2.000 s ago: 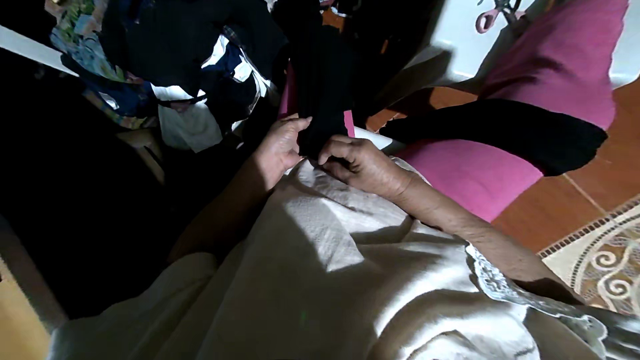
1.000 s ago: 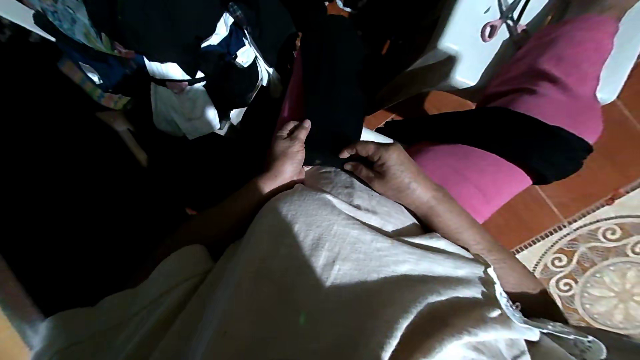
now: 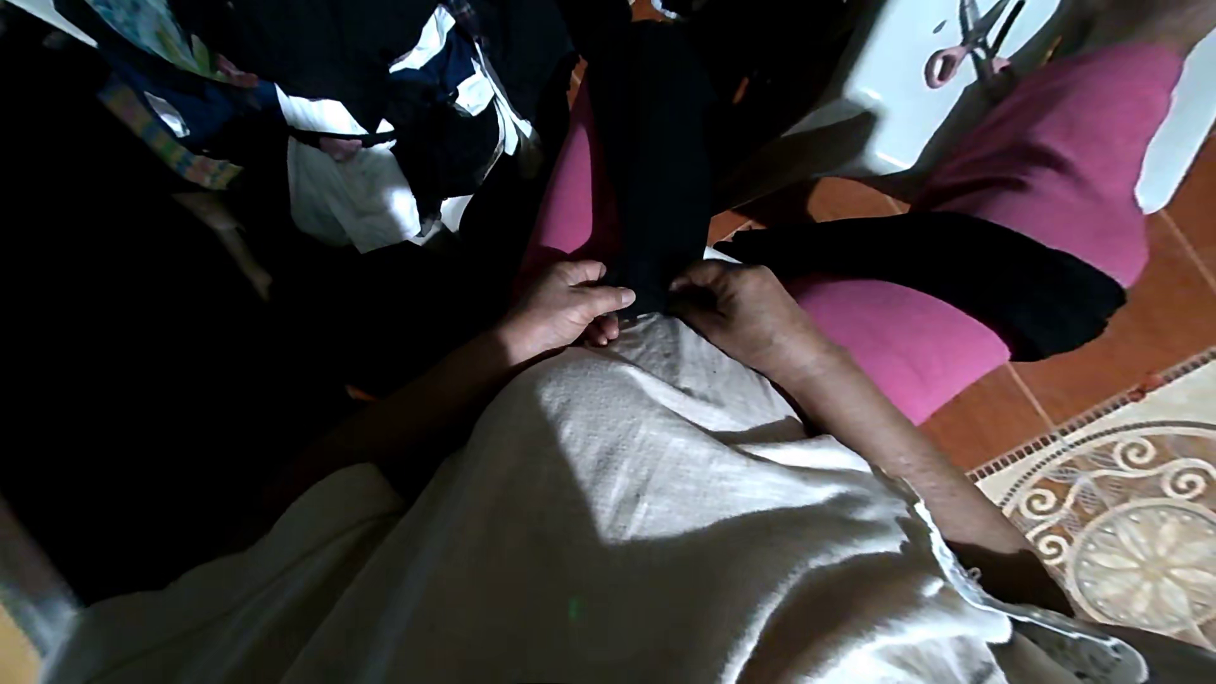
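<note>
A length of black fabric runs down over my pink-clothed lap to the hem of my pale shirt. My left hand pinches the near left edge of this fabric between thumb and fingers. On its right edge, the curled fingers of my right hand grip the same black fabric; their tips are partly in shadow. Another black cloth piece lies across my pink-clothed right leg.
Scissors with pink handles lie on a white plastic surface at the upper right. A heap of dark, white and patterned clothes is at the upper left. Terracotta floor tiles and a decorative tile show at the right.
Both hands have stayed at the near end of the black fabric. They are farther apart than two seconds ago, when they were close together at the shirt hem.
</note>
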